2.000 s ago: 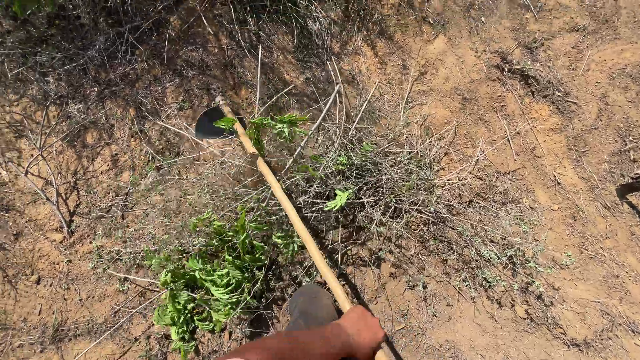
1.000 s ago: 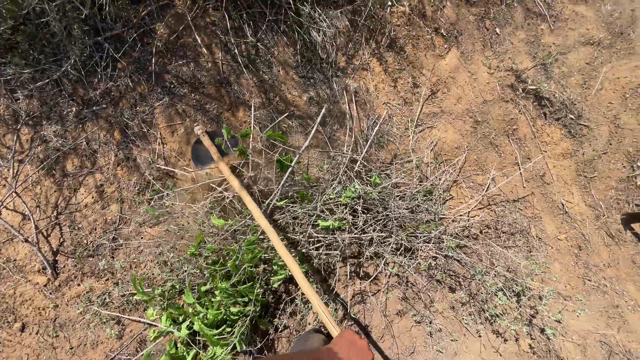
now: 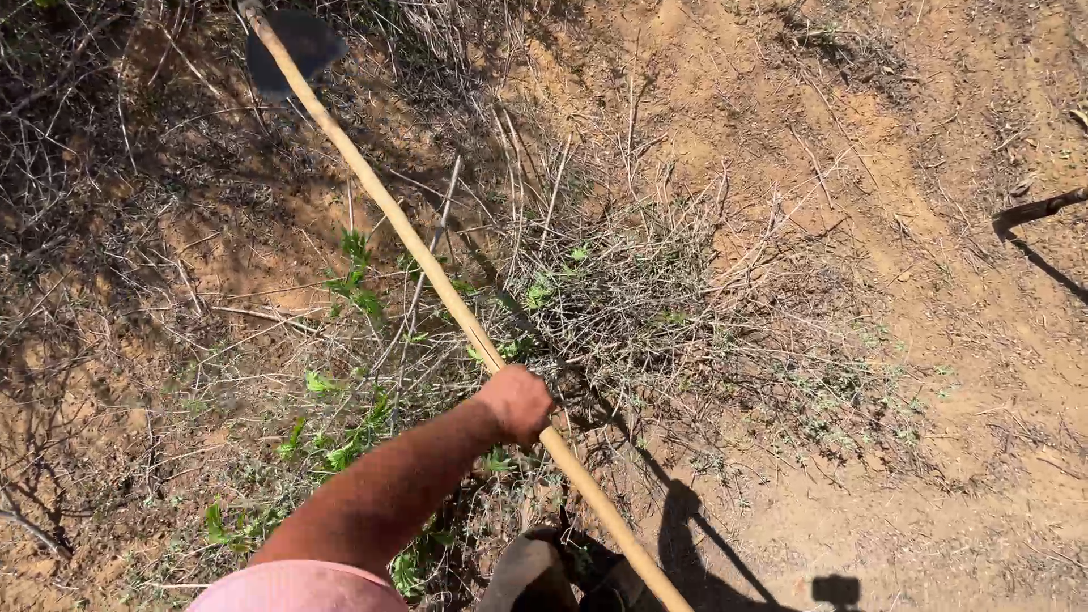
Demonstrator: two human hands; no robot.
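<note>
My left hand (image 3: 517, 405) grips the long wooden handle (image 3: 399, 221) of a hoe around its middle. The handle runs from the bottom edge up to the top left, where the dark, rounded metal blade (image 3: 296, 51) hangs over dry brush, slightly blurred. Below the blade and beside the handle stand leafy green sprigs (image 3: 355, 280) and bare stalks. A heap of dry twigs (image 3: 629, 314) lies right of the handle. My right hand is not in view.
My boot (image 3: 531, 574) shows at the bottom, beside green leaves. Dense dry brush (image 3: 59, 93) covers the upper left. Sloping bare soil (image 3: 977, 357) lies to the right, where a dark curved tool or stick (image 3: 1033, 211) enters at the edge. Shadows fall at lower right.
The hoe blade has moved toward the top left, away from the green leaves. More of my left forearm and a pink sleeve now show.
</note>
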